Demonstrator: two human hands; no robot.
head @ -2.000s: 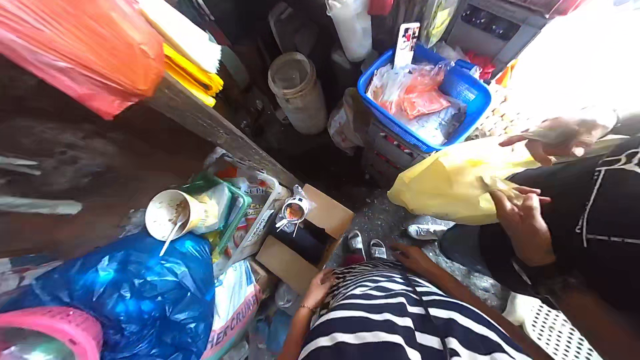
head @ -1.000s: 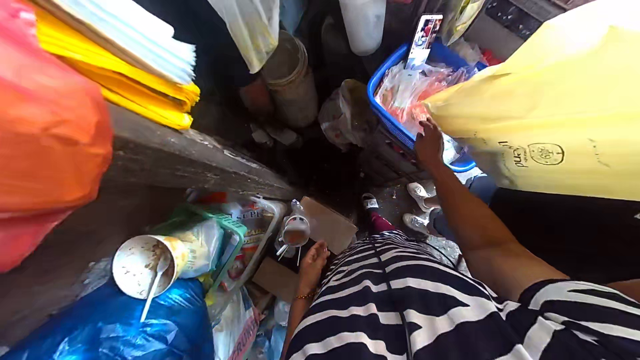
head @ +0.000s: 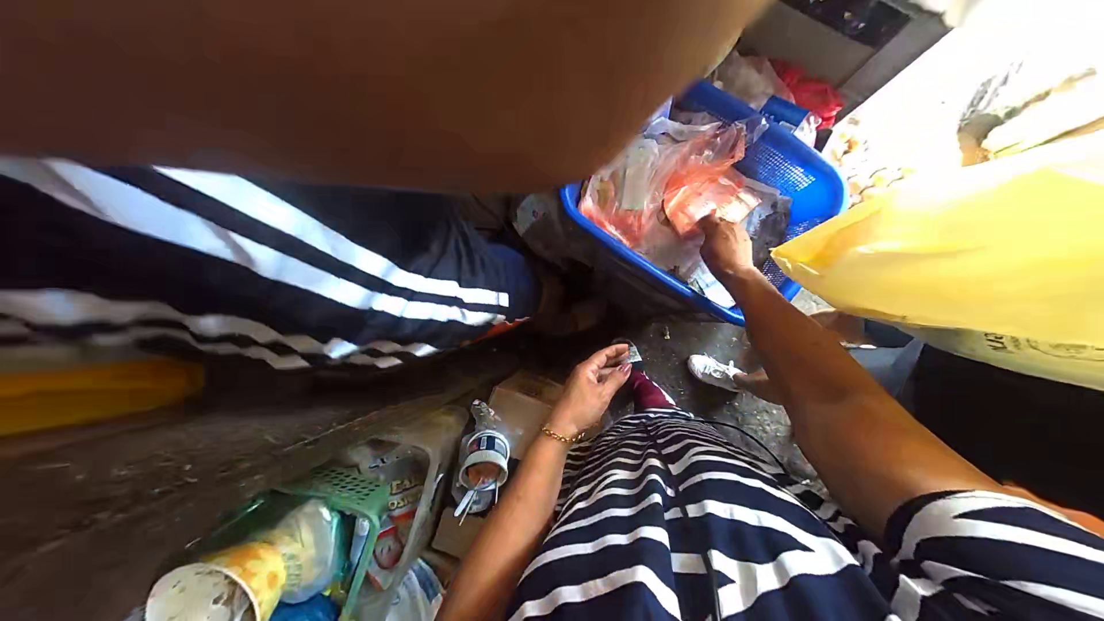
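My right hand [head: 726, 246] reaches into a blue plastic basket [head: 811, 177], its fingers on an orange-tinted plastic bag [head: 703, 185] among other clear and reddish bags. My left hand [head: 593, 388], with a gold bracelet at the wrist, is raised above the floor in front of my striped clothing. Its thumb and fingertips pinch a small silvery piece [head: 634, 354], too small to name. Below and left of that hand stands a small white tub [head: 483, 457] with white sticks in it.
Another person's bare arm [head: 388, 86] and striped sleeve [head: 259, 259] cross the upper left, close to the camera. A large yellow bag [head: 966, 250] fills the right side. At lower left are a green plastic basket [head: 345, 492] and a paper cup [head: 207, 591]. A white shoe [head: 714, 371] stands on the floor.
My right hand has gone from the basket's near edge onto the bags inside. My left hand has risen from beside my clothing. Another person's arm and sleeve have come in at upper left.
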